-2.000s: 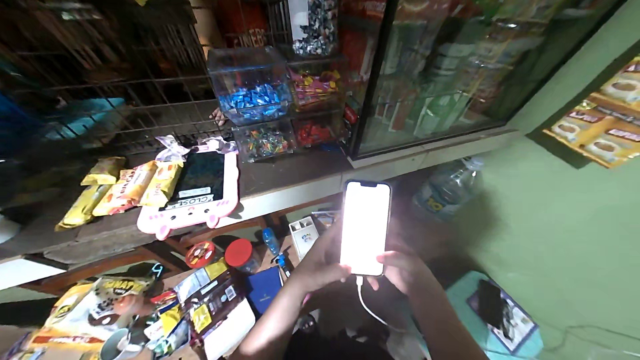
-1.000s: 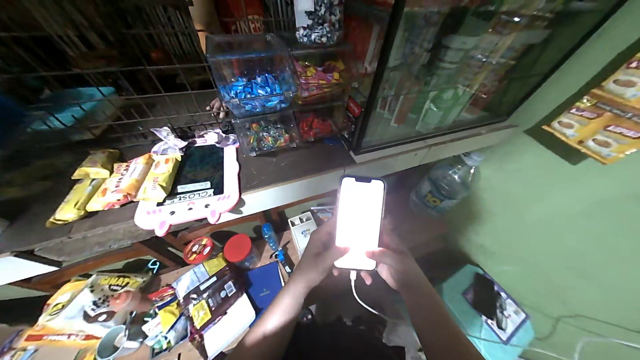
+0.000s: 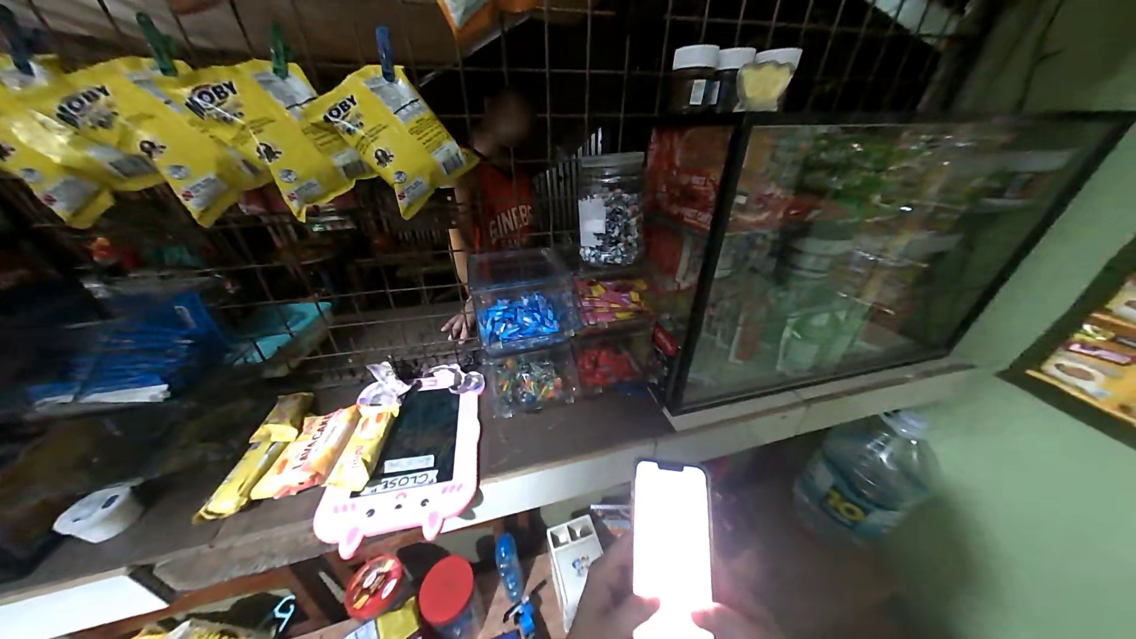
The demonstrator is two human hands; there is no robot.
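Note:
A smartphone [image 3: 672, 541] with a glaring white screen stands upright at the lower middle, in both of my hands. My left hand [image 3: 612, 590] grips its left edge, with the thumb at the lower part of the screen. On the other side, my right hand [image 3: 732, 617] holds the lower right edge, its thumb also over the screen; much of this hand is lost in glare and cut off by the frame. Beyond the phone, a pink-framed writing tablet [image 3: 417, 453] lies on the counter beside yellow and orange snack packs [image 3: 306, 453].
Clear candy boxes [image 3: 524, 311] and a candy jar [image 3: 611, 213] stand by the wire grille, with a person [image 3: 506, 204] behind it. A glass display case [image 3: 843, 257] fills the right. Yellow snack bags [image 3: 266, 133] hang above. Red-lidded jars [image 3: 446, 590] and a water bottle [image 3: 865, 475] sit lower.
The view has tilted up, bringing the hanging snack bags and the person behind the grille into sight. Both hands still hold the phone, which now sits lower in the view.

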